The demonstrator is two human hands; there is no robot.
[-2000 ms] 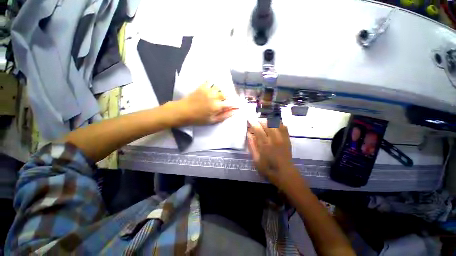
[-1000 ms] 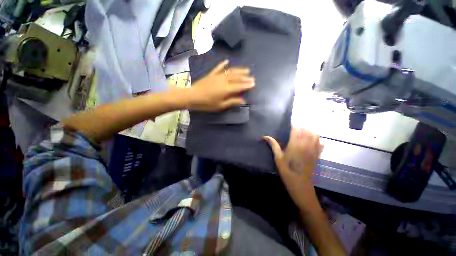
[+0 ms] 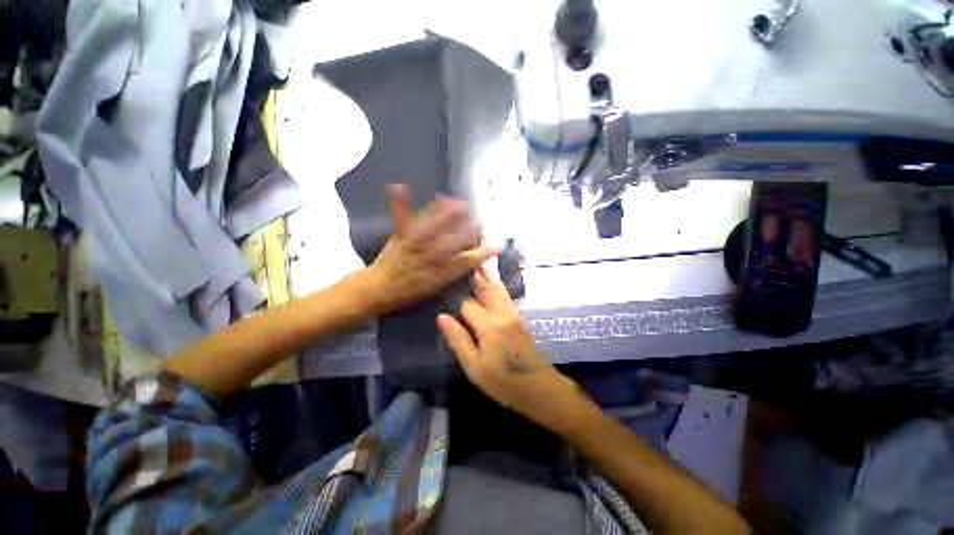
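Observation:
A dark grey fabric piece (image 3: 392,131) with a curved left edge lies on the white table, left of the sewing machine's needle area. Its lower part reaches over the table's front edge. My left hand (image 3: 434,251) lies on the fabric, its fingers slightly blurred. My right hand (image 3: 497,340) lies on the fabric's lower right part, its fingertips close to my left hand's fingers. Whether either hand pinches the cloth cannot be told. The presser foot (image 3: 609,217) is right of the fabric, with no cloth seen under it.
The white sewing machine (image 3: 669,94) fills the upper right. A smartphone (image 3: 781,256) stands at the right beside a black strap (image 3: 858,255). Light grey cut pieces (image 3: 136,157) are heaped at the left. A measuring scale (image 3: 628,322) runs along the front edge.
The dark grey fabric looks narrower, with a lengthwise fold or ridge. Both hands have come close together on it. The view has shifted, with the machine further left in the picture.

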